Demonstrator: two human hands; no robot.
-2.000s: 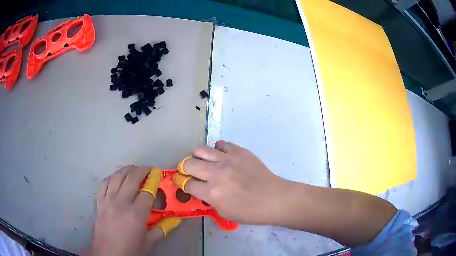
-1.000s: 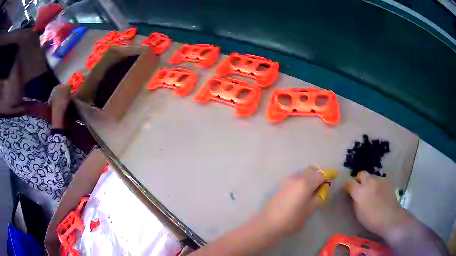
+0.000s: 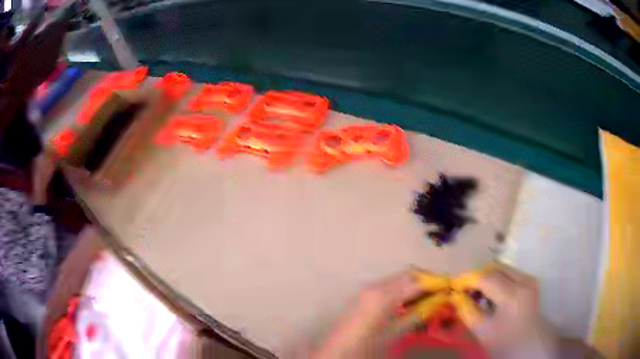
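My left hand [image 3: 382, 301] and my right hand [image 3: 512, 301] are close together at the lower right, with yellow finger cots touching or nearly touching. Both fingers are on an orange-red controller grip shell [image 3: 438, 336], cut off by the bottom edge. The picture is blurred; a dark spot shows by the right fingers, and I cannot tell if it is a black part or a hole. A pile of small black parts [image 3: 445, 207] lies on the table just beyond my hands.
Several orange shells [image 3: 361, 146] lie along the table's far side. A parts box [image 3: 130, 140] stands at the left beside a person's arm. A carton with white liner [image 3: 133, 308] is at the lower left. The yellow sheet [image 3: 621, 245] is at the right edge.
The view has shifted, so the pile and shells sit further left. My hands have come together over the orange shell; a second ago they were apart, the right one at the black pile.
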